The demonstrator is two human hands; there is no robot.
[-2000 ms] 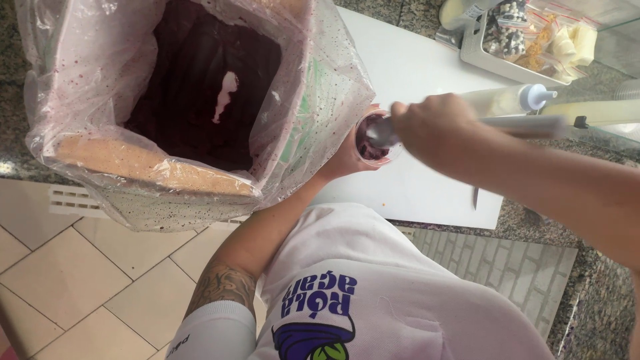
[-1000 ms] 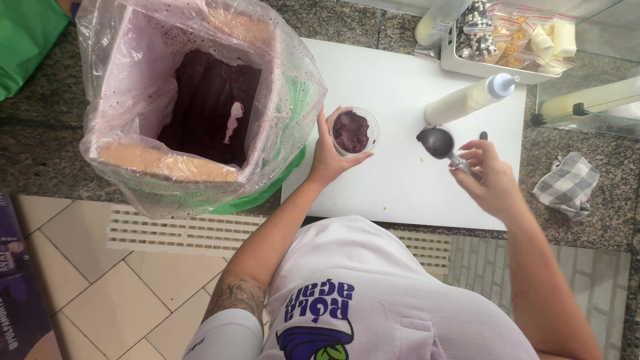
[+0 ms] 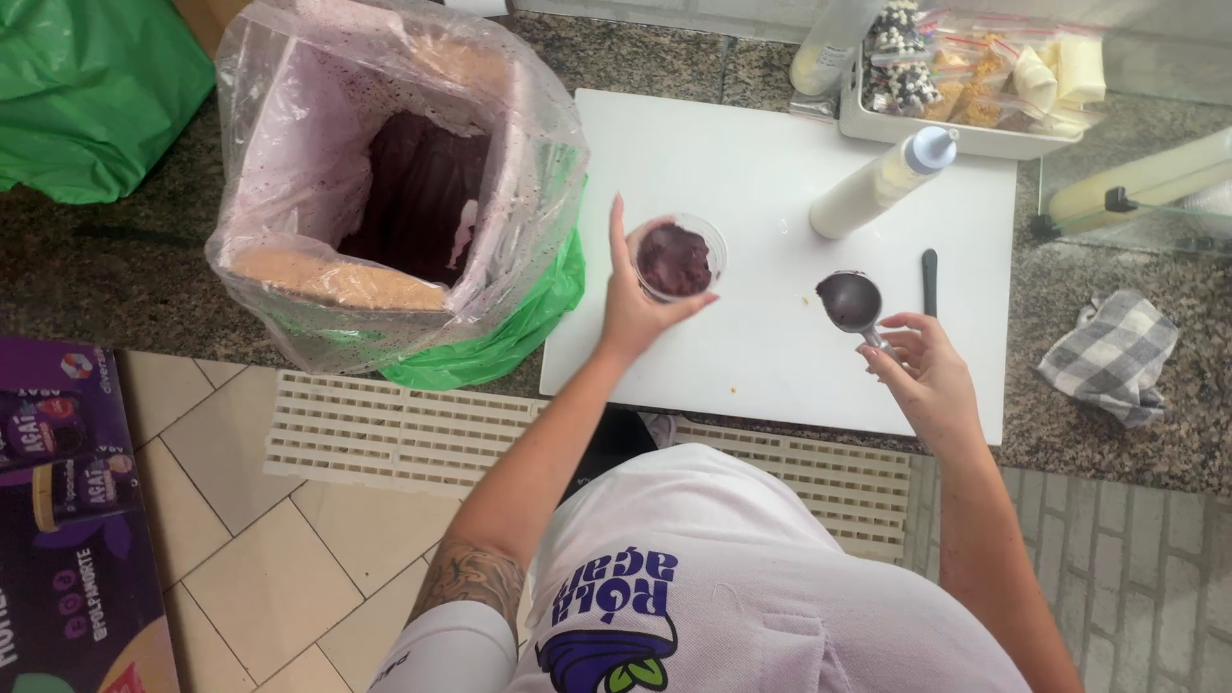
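My left hand (image 3: pixel 643 306) curls around a clear plastic cup (image 3: pixel 720 252) that holds a lump of dark purple açaí (image 3: pixel 675 260). In my right hand (image 3: pixel 919 371) is the handle of a metal ice cream scoop (image 3: pixel 851 301), its bowl coated with dark purple residue. Both are over a white cutting board (image 3: pixel 731 356). Left of the cup stands a box lined with clear plastic (image 3: pixel 337 279), with dark purple açaí (image 3: pixel 419 192) deep inside. A squeeze bottle with pale contents (image 3: pixel 866 192) stands beyond the scoop.
A black-handled utensil (image 3: pixel 929 281) lies at the board's right. Behind stand a white bin (image 3: pixel 962 140) of bagged toppings and another bottle (image 3: pixel 830 58). A checkered cloth (image 3: pixel 1112 356) lies on the granite counter (image 3: pixel 1039 423), near a glass edge. Green plastic (image 3: pixel 96 96) is at far left.
The scoop was at the cup's mouth in the oldest frame; my right hand has moved it away to the right. My left hand stays around the cup. The view has shifted.
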